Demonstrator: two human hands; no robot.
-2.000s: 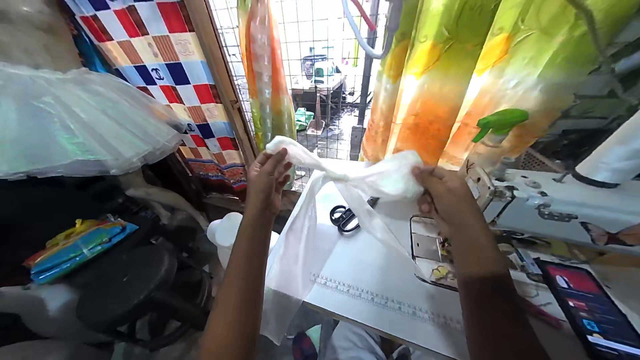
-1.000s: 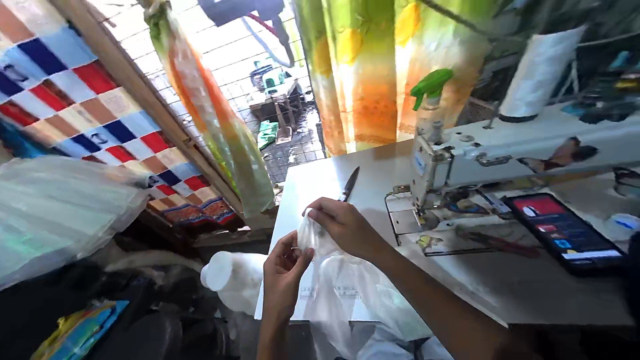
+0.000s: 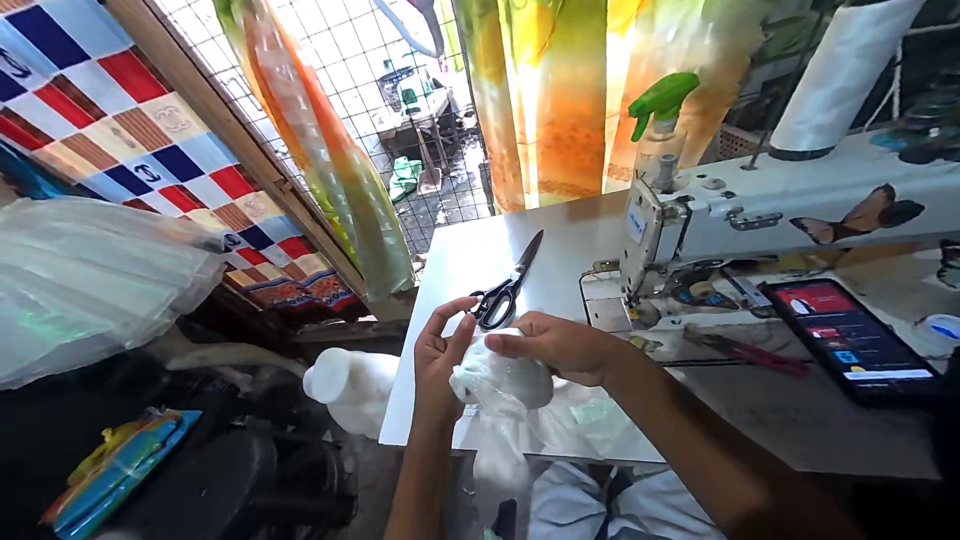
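Observation:
A piece of sheer white fabric is bunched into a puffy loop near the table's front edge, its loose ends hanging down and lying over the edge. My right hand pinches the top of the bunch between thumb and fingers. At its left side is my left hand, thumb and forefinger raised close together; whether they hold any fabric cannot be told. Black-handled scissors lie just beyond both hands, blades pointing away from me.
On the right stand a white sewing machine, a spray bottle and a thread cone. A phone and red-handled pliers lie in front. A white plastic bottle is left of the table.
The fabric, stretched as a bow between my hands two seconds ago, is now bunched in a rounded puff. My hands have come close together. The view has shifted.

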